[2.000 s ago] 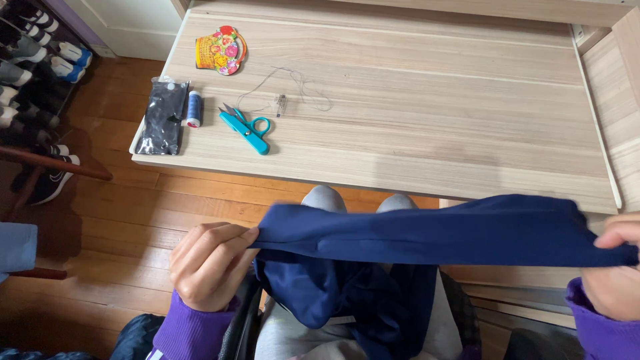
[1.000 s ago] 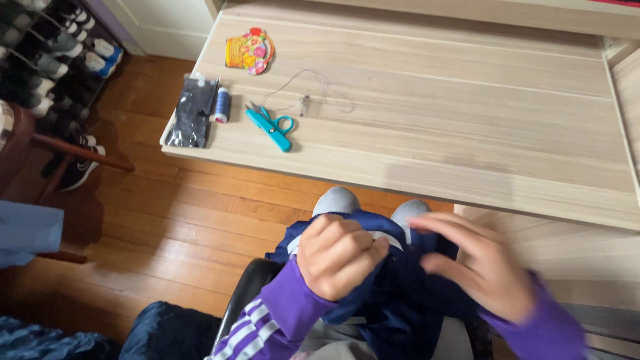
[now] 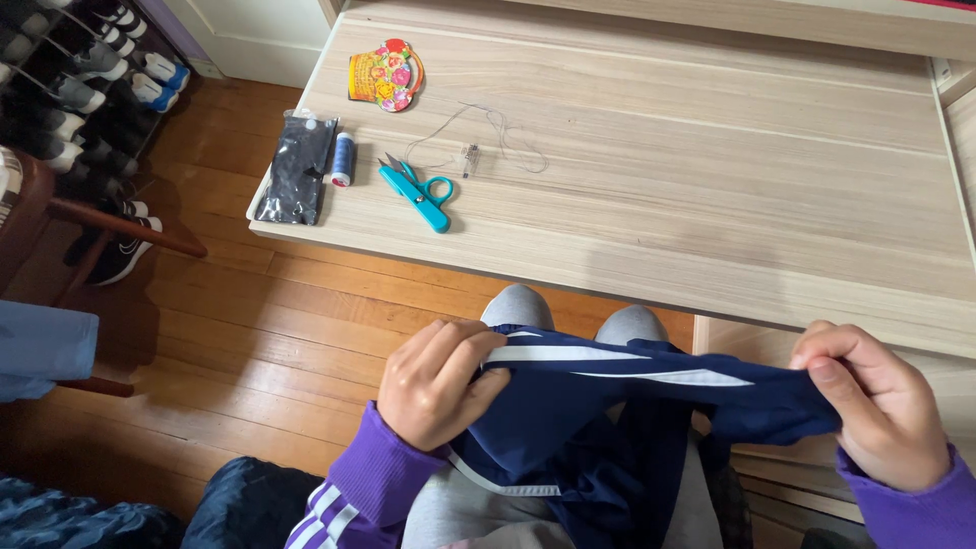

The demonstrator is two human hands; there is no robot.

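Observation:
A navy fabric garment with white stripes point(image 3: 564, 427) lies over my lap, its upper edge stretched between both hands. My left hand point(image 3: 442, 385) pinches the striped edge at the left. At the right end, my right hand point(image 3: 877, 404) grips the navy cloth between thumb and fingers. Beyond my knees, on the wooden desktop, lie teal thread snips point(image 3: 418, 197), a spool of blue thread point(image 3: 343, 159), a dark plastic packet point(image 3: 297, 169), a small clear packet point(image 3: 469, 160) with writing, and a loose length of thread point(image 3: 503, 133).
A flower-basket-shaped card point(image 3: 386, 75) lies near the back left of the wooden desktop point(image 3: 686, 152). Shoes on a rack point(image 3: 84, 84) stand at far left, with a wooden chair point(image 3: 114, 221) nearer. The desktop's front edge runs just beyond my knees.
My hands were close together over my lap one second ago and are now apart, holding the garment stretched. White stripes now show along the held edge, where plain navy showed two seconds ago.

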